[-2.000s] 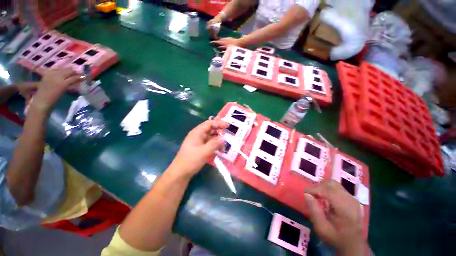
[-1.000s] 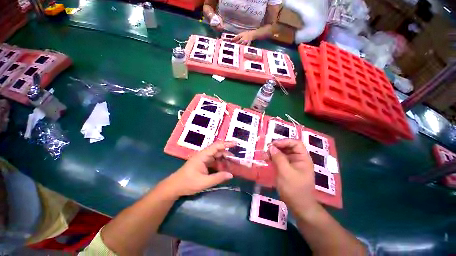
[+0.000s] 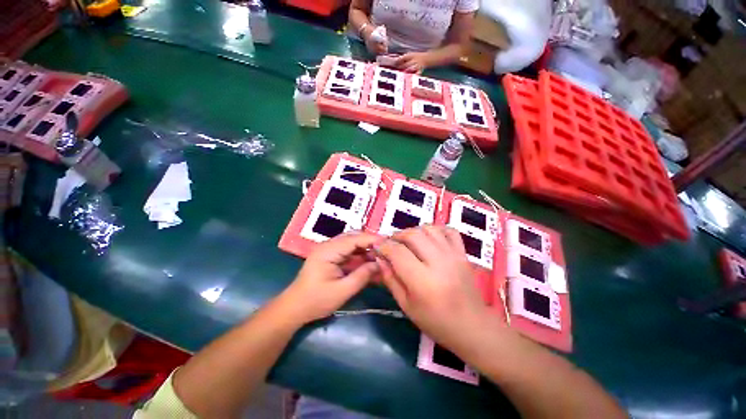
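My left hand (image 3: 331, 274) and my right hand (image 3: 433, 274) meet over the front edge of the red-pink foam tray (image 3: 296, 237). Their fingertips are pinched together; what they hold, if anything, is hidden. The tray holds pale pink cameras (image 3: 330, 227) in four columns, screens up. My right hand covers part of the second and third columns. A small white piece (image 3: 558, 278) lies at the tray's right edge. One loose camera (image 3: 446, 370) lies on the bench in front of the tray, partly under my right forearm. Its thin cord (image 3: 364, 312) runs left.
A clear bottle (image 3: 444, 159) stands behind the tray. Stacked empty red trays (image 3: 605, 155) are at the far right. Another filled tray (image 3: 409, 121) and bottle (image 3: 307, 105) stand across the bench, before a seated person (image 3: 413, 29). White scraps (image 3: 169, 196) and clear film (image 3: 94, 225) lie left.
My hands were apart, then drew near each other with a thin piece between them. Now the fingertips meet. My right forearm covers part of the loose camera.
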